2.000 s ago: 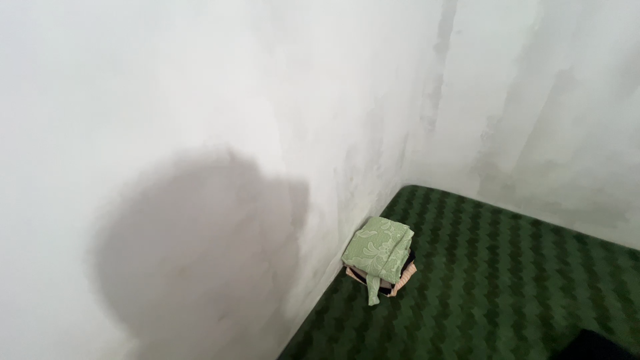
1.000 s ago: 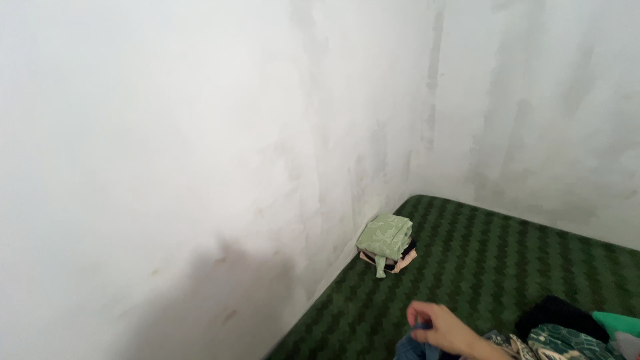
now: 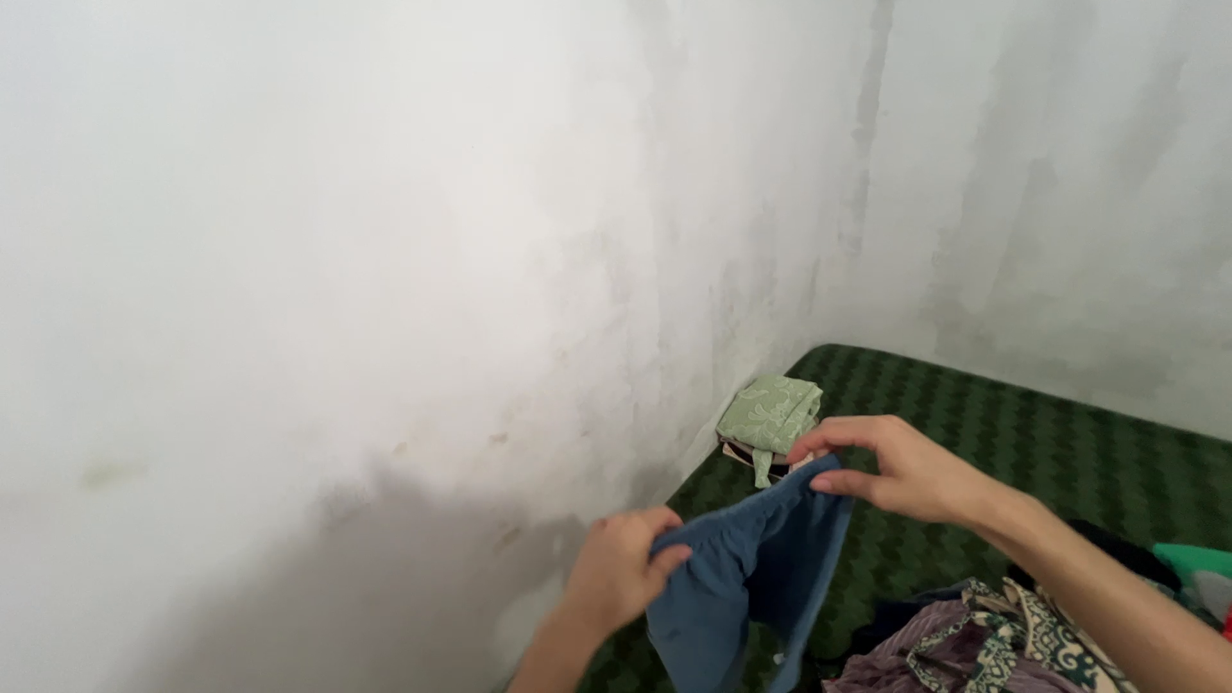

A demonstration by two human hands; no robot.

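Note:
Blue elastic-waisted cloth shorts or trousers (image 3: 707,597) hang between my two hands, lower centre, their bottom edge partly out of view. My left hand (image 3: 626,568) pinches the left end of the gathered waistband. At the right end, my right hand (image 3: 885,467) holds the band between thumb and fingers. Just behind it, a folded light-green patterned cloth (image 3: 770,414) tops a small stack of folded cloths on the green mattress (image 3: 962,414), against the wall.
A loose heap of clothes, with a mauve striped garment (image 3: 900,654) and a green-and-cream patterned cloth (image 3: 1044,635), lies at the lower right. Black and bright green cloth (image 3: 1189,558) lies beyond my right forearm. Stained white walls (image 3: 433,289) meet behind the mattress.
One second ago only one hand was in view, at the blue cloth low in the frame. Now both hands hold the garment up, spread by its waistband. The folded stack remains by the wall.

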